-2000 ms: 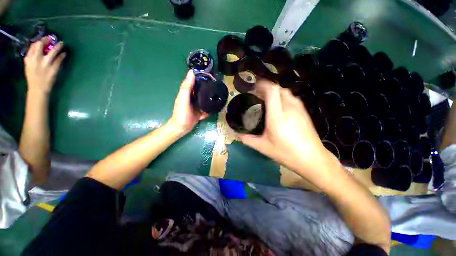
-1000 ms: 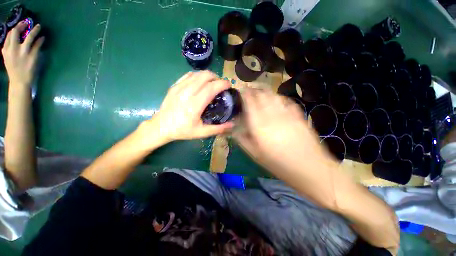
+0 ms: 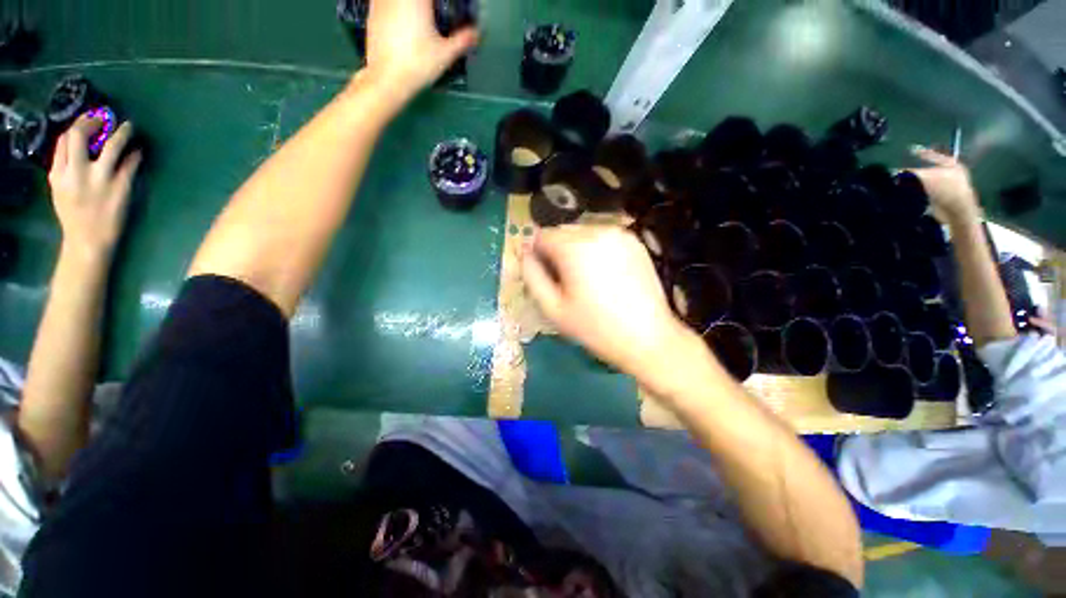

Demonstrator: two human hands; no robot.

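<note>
My left hand (image 3: 407, 44) reaches to the far side of the bench, beside dark units at the top edge. Its fingers are partly cut off, so its grip is unclear. My right hand (image 3: 602, 280) hangs over the tan cardboard (image 3: 509, 380), loosely curled, with nothing visible in it. One inner unit (image 3: 457, 173) with a shiny detailed top stands upright on the green surface, left of the sleeves. Open black outer sleeves (image 3: 805, 346) stand close together on the cardboard, right of my right hand. One sleeve (image 3: 871, 391) lies on its side at the near edge.
Another black unit (image 3: 547, 58) stands beyond the bench's raised line. A pale perforated upright (image 3: 666, 58) rises behind the sleeves. A neighbour's hand (image 3: 88, 175) holds a purple-glinting unit at left. Another person's hand (image 3: 945, 185) reaches to the sleeves at right.
My left hand has moved from the middle to the far side. The unit both hands held is no longer between them. My right hand is apart from it. A hand has come in at right.
</note>
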